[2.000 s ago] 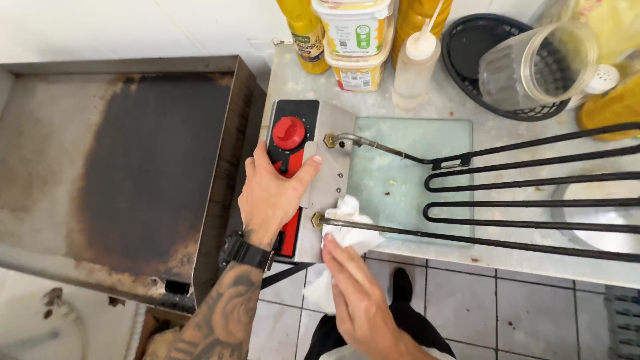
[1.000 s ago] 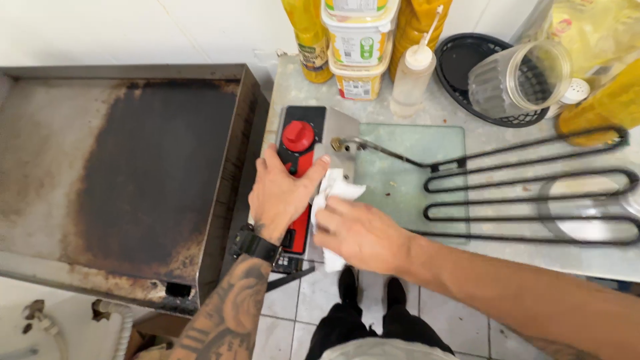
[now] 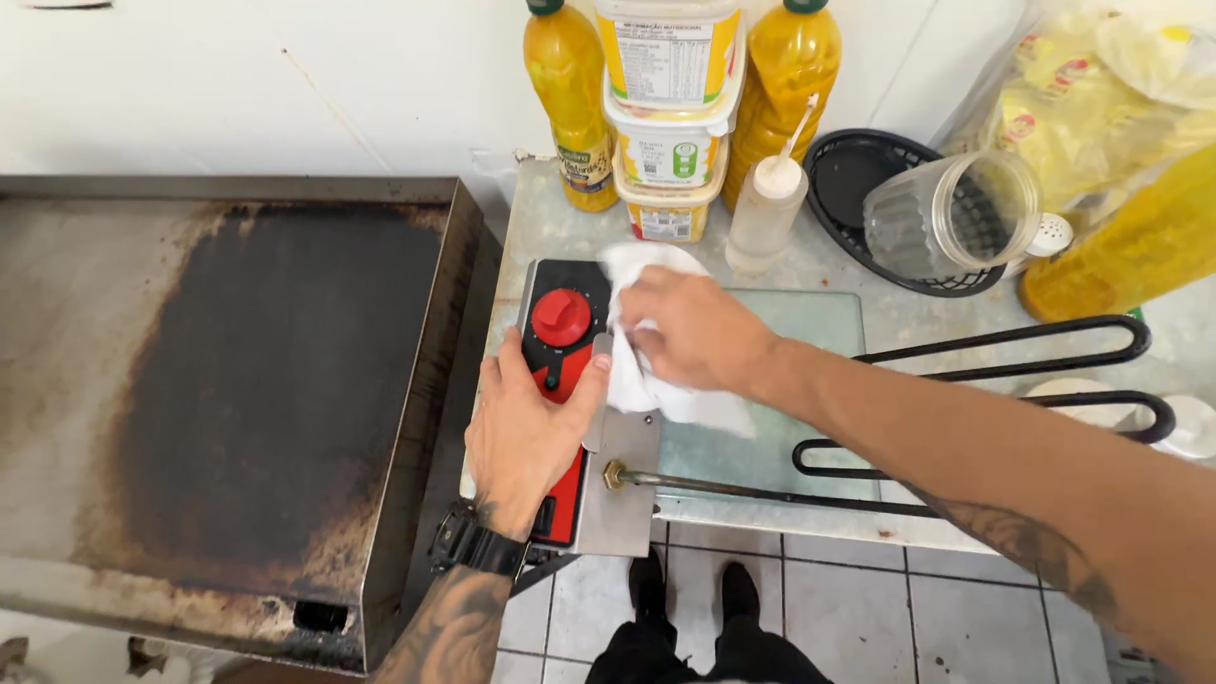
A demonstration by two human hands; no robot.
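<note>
My left hand (image 3: 527,418), a black watch on its wrist, grips the red and black control box (image 3: 560,380) with its red knob (image 3: 561,317). A steel plate (image 3: 617,518) runs along the box's right side. From a brass fitting on that plate, a black looped heating element (image 3: 836,499) extends to the right over a glass board (image 3: 750,461). My right hand (image 3: 689,328) is closed on a white cloth or paper towel (image 3: 703,407) against the upper part of the plate, hiding the upper fitting. The cloth is partly blurred.
A stained steel griddle (image 3: 275,399) stands on the left. Behind the box are yellow bottles (image 3: 570,104), stacked plastic tubs (image 3: 665,142) and a squeeze bottle (image 3: 765,214). A black basket (image 3: 845,242) holds a clear jar (image 3: 912,214). Another yellow bottle (image 3: 1121,247) lies at the right.
My right hand has moved with the white cloth from near the lower fitting up to the upper part of the plate. My left hand has stayed on the control box.
</note>
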